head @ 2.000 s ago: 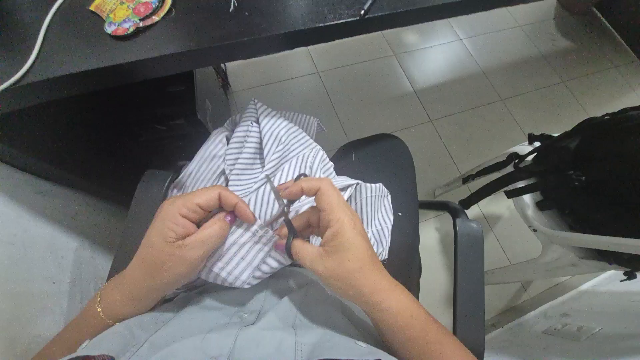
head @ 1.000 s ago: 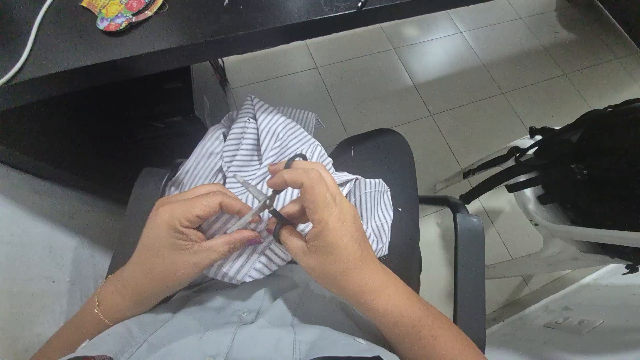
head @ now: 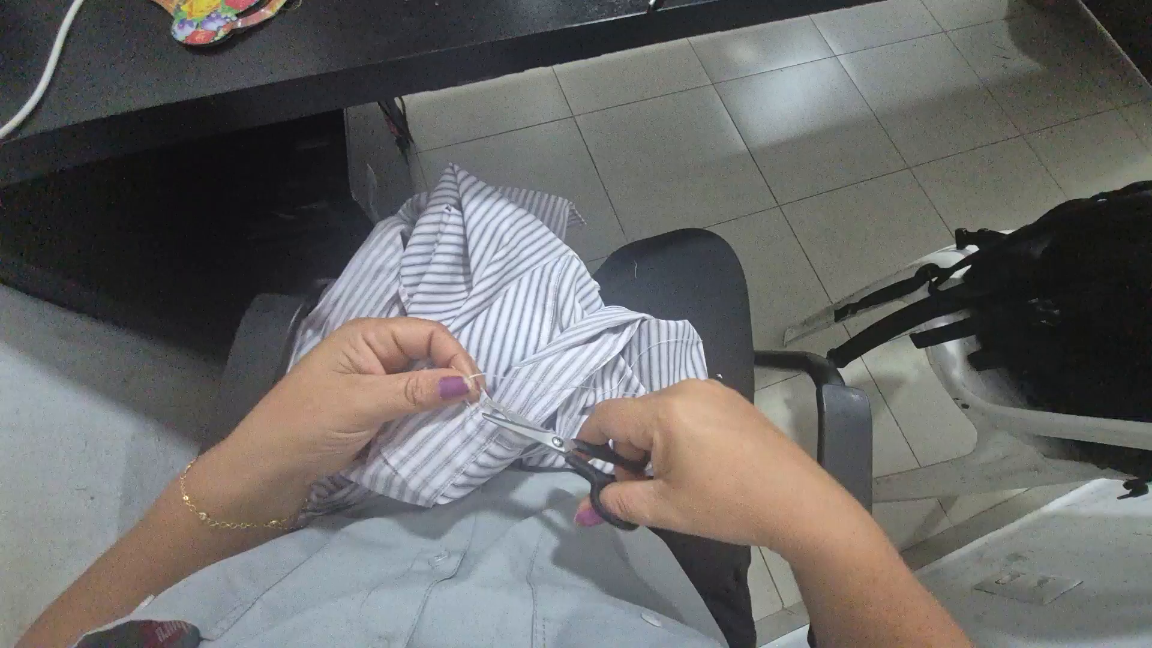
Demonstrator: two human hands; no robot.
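Striped white and grey fabric point(head: 504, 279) lies bunched across my lap. My left hand point(head: 378, 396) pinches a thin pale thread point(head: 479, 376) between thumb and forefinger, over the fabric. Small scissors with black handles point(head: 558, 443) are in my right hand point(head: 693, 459), fingers in the loops. Their blades point left, with the tips close to my left fingertips and the thread. The blades look slightly apart. Whether my left fingers also hold an edge of the fabric cannot be told.
A black desk point(head: 270, 63) crosses the top, bearing a white cable point(head: 47, 72) and a colourful printed item point(head: 211, 20). The chair's black armrest point(head: 844, 432) is at my right. Beyond it, a black backpack point(head: 1071, 333) rests on a white plastic chair point(head: 990, 423).
The scissors have turned in my right hand; their blades now point left toward my left fingertips. My right hand has moved right and lower, farther from my left hand.
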